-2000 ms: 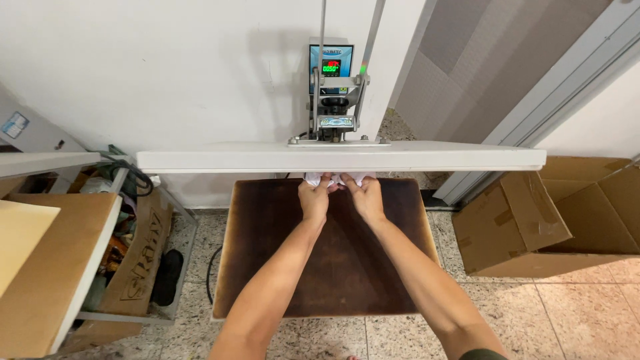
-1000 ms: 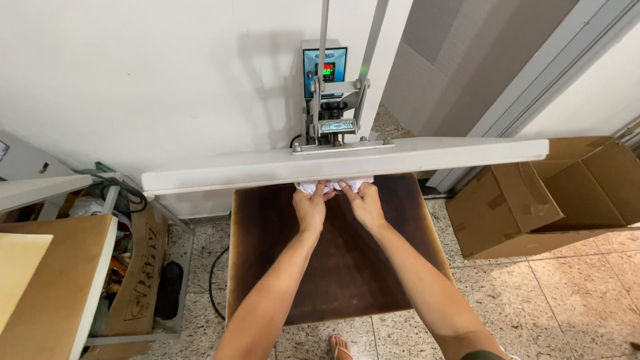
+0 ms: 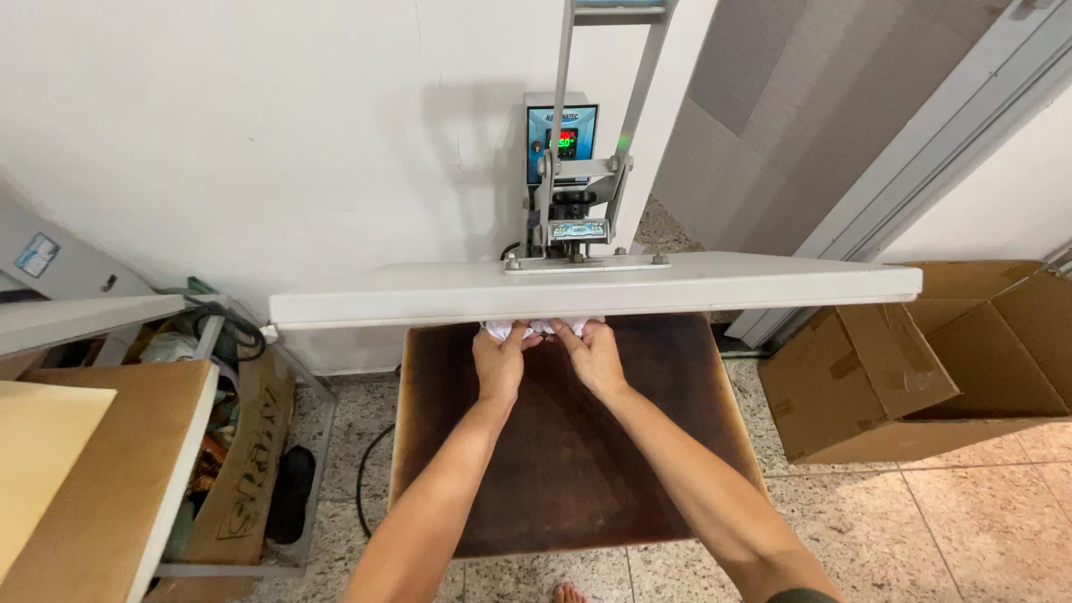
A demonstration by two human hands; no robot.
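Observation:
A heat press stands against the wall, its white upper platen (image 3: 586,289) raised above a dark brown, scorched-looking lower platen (image 3: 586,469). Bunched white fabric (image 3: 503,329) lies at the back of the lower platen, partly hidden beneath the upper one. My left hand (image 3: 501,362) pinches the left part of this fabric. On its right part, my right hand (image 3: 596,356) has a similar grip, close beside the left. The control box (image 3: 563,142) behind has a lit display.
An open cardboard box (image 3: 837,385) stands on the floor at the right. At the left are a shelf board (image 3: 142,444) with a pale yellow sheet (image 3: 50,444), a filled carton (image 3: 251,452) and a black shoe (image 3: 293,494). A cable (image 3: 364,477) runs beside the press.
More of the white fabric showed below the upper platen a second ago. Both hands remain on it near the back of the press.

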